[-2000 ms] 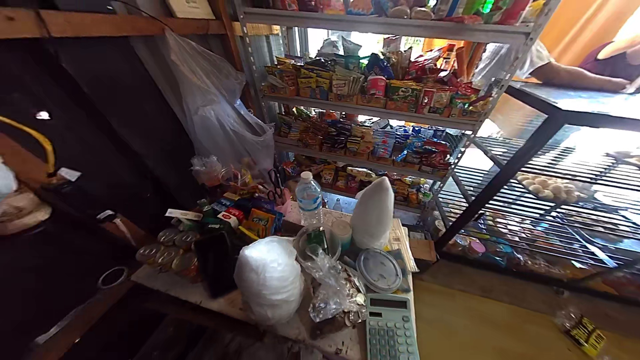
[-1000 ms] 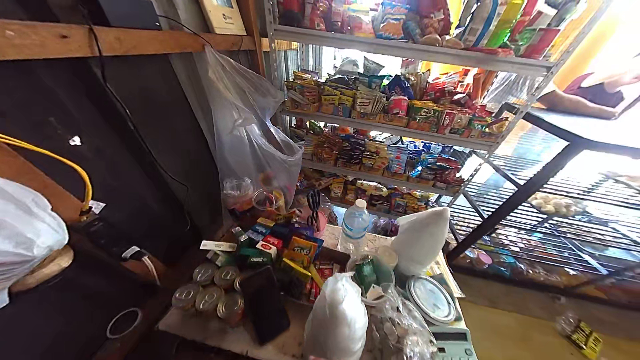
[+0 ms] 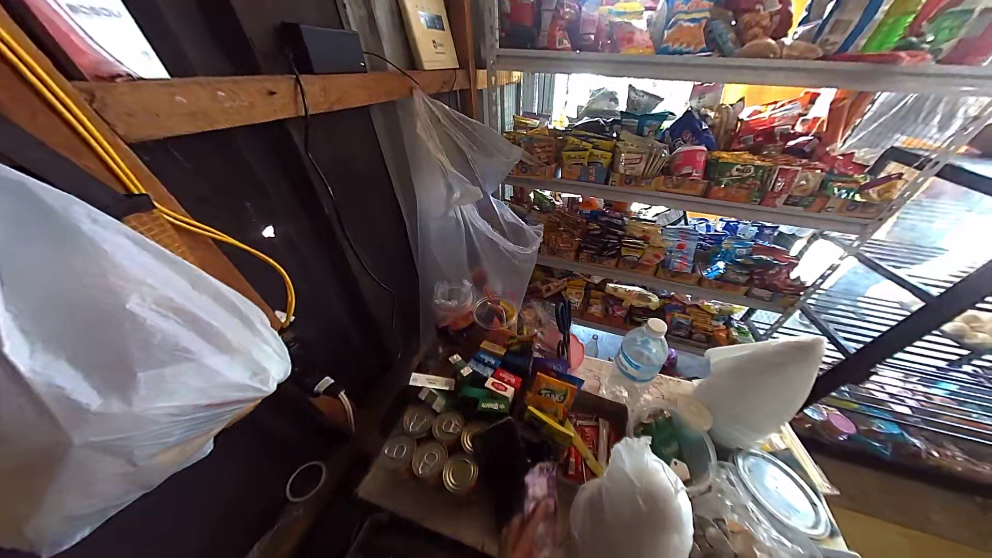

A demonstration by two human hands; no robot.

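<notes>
At the bottom edge, just right of centre, a blurred hand, apparently my right hand, holds a small purplish paper-like item, perhaps a banknote. Beside it lies a dark flat object, its outline blurred. Several metal cans stand to the left, and a knotted white plastic bag sits close on the right. Small boxes and sachets lie beyond the hand. A capped plastic bottle stands farther back, near a clear round container. My left hand is not visible.
A large white plastic bag hangs at the left near yellow cables. A clear bag hangs from the wooden beam. Metal shelves hold packets behind the table. A wire rack stands right.
A hand with a purplish item has come into view at the bottom, beside the dark flat object. The view has swung left, and the calculator is out of sight.
</notes>
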